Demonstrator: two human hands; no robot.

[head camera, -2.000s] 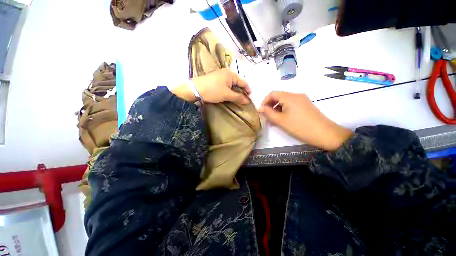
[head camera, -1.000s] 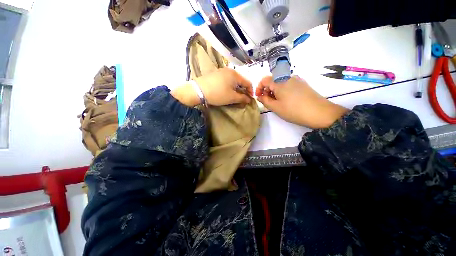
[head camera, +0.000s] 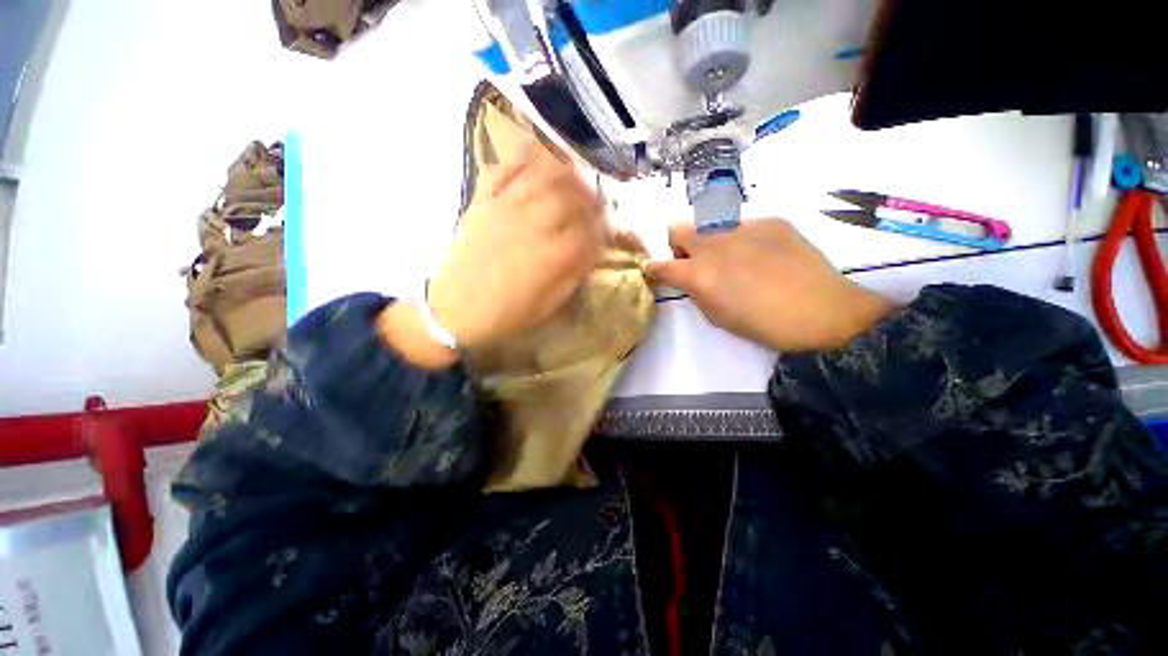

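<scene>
A khaki garment piece (head camera: 551, 410) lies on the white table left of the needle area and hangs over the front edge. My left hand (head camera: 525, 244) lies over its upper part, slightly blurred, its fingers towards the sewing machine (head camera: 576, 90); whether they grip the cloth is unclear. My right hand (head camera: 762, 282) pinches the cloth's right edge between thumb and finger, just below the grey ribbed cylinder (head camera: 716, 192). The presser foot area is mostly hidden behind the machine head.
Pink and blue snips (head camera: 922, 221), a pen (head camera: 1076, 205) and red-handled shears (head camera: 1127, 276) lie to the right. A dark case (head camera: 1012, 58) is upper right. Brown bundles lie left (head camera: 243, 276) and at the top left (head camera: 320, 23). A measuring strip (head camera: 692, 420) runs along the front edge.
My left hand has moved left from the cloth's edge and turned its fingers upward over the cloth. My right hand has moved slightly down and now holds the edge. The view has shifted slightly.
</scene>
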